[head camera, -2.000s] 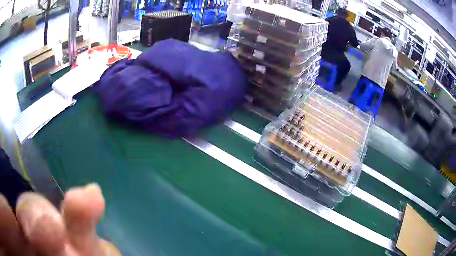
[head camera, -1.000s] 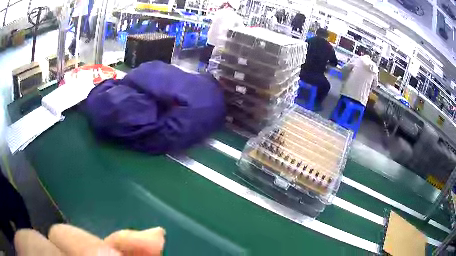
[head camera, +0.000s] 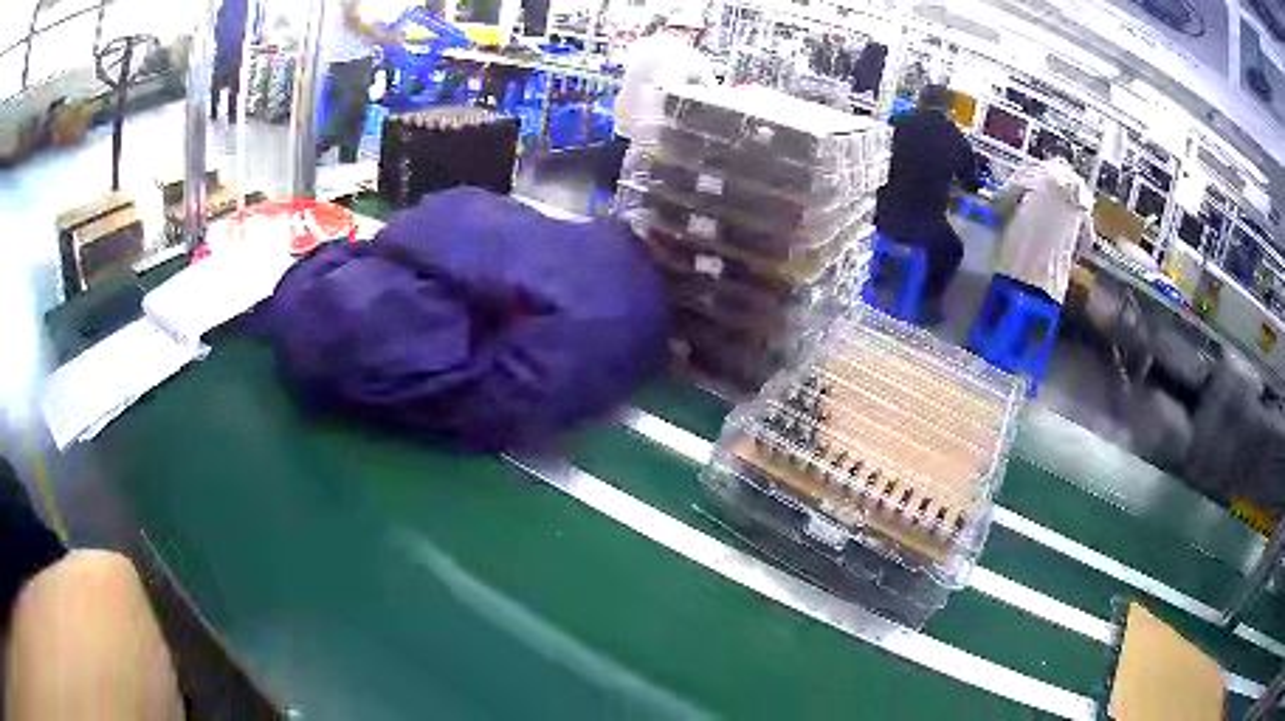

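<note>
My left hand [head camera: 92, 641] shows only as a blurred patch of bare skin, perhaps the wrist, below a dark sleeve at the lower left; its fingers are not visible. My right hand is out of the picture. A crumpled purple-blue cloth bundle [head camera: 472, 317] lies on the green bench top [head camera: 423, 563]. Right of it, a clear plastic tray [head camera: 874, 437] shows tan strips inside and small dark pieces along its left and front sides. A stack of clear trays [head camera: 754, 226] stands behind it, brown showing through the sides.
White printed sheets [head camera: 120, 378] lie at the bench's left end, before a red disc [head camera: 282, 226]. A black ribbed box [head camera: 448, 152] stands behind the cloth. A tan cardboard piece [head camera: 1164, 671] is at the lower right. People sit on blue stools [head camera: 1012, 327] beyond the bench.
The fingers seen earlier at the lower left are gone from view; only a skin patch below the sleeve shows now. The view has shifted, but the cloth and trays keep their places.
</note>
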